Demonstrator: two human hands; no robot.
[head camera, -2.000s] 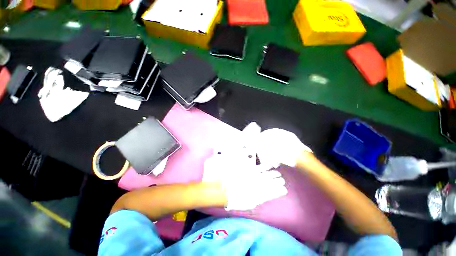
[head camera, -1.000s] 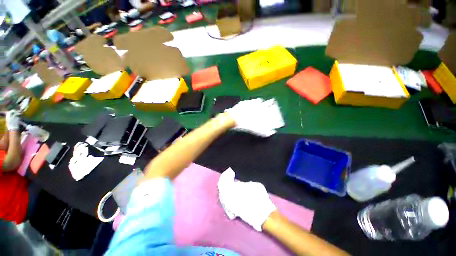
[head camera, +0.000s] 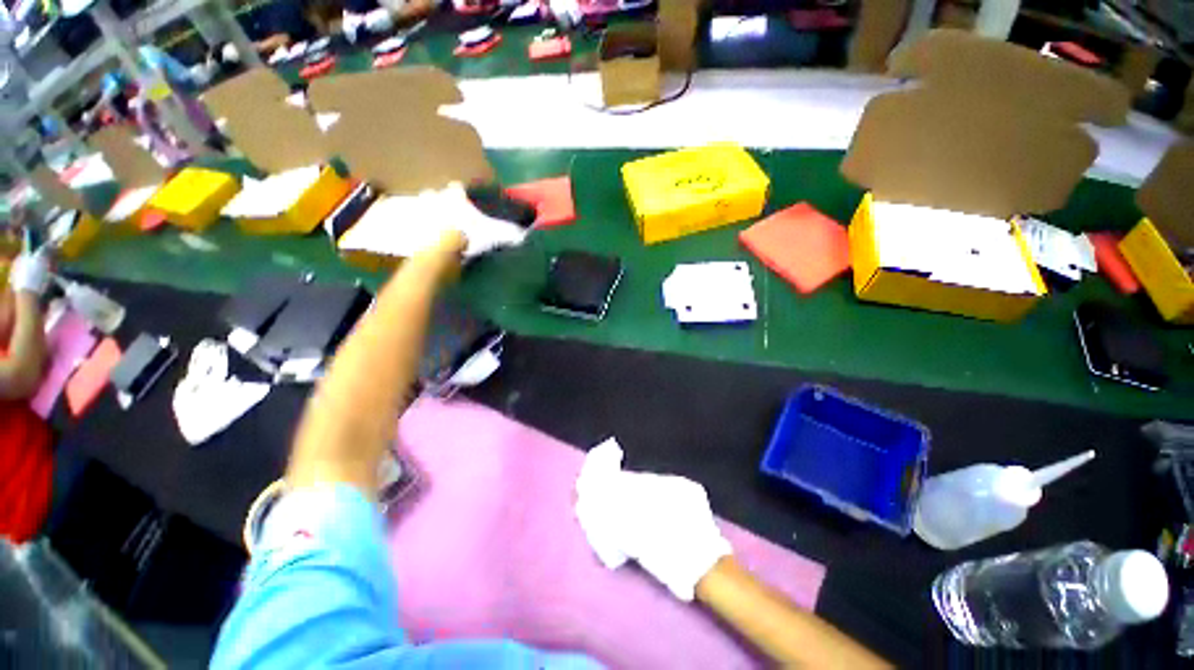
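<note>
My left hand (head camera: 471, 233), in a white glove and blurred, reaches over an open yellow box (head camera: 380, 233) on the green belt. It holds a black device (head camera: 504, 206) at its fingers. A notched white card (head camera: 710, 292) lies on the belt, right of another black device (head camera: 580, 284). My right hand (head camera: 661, 526), in a white glove, rests on the pink mat (head camera: 485, 524). A pale folded shape shows at its fingertips; I cannot tell whether it is cloth or glove.
Stacked black devices (head camera: 304, 323) and a white rag (head camera: 216, 393) lie left of the mat. A blue bin (head camera: 849, 452), squeeze bottle (head camera: 972, 504) and clear bottle (head camera: 1048, 596) stand right. Beyond are yellow boxes and red-orange sheets. Another person's arm shows far left.
My left hand has let go of the white card on the belt, moved left and taken hold of a black device. My right hand has hardly moved since one second ago.
</note>
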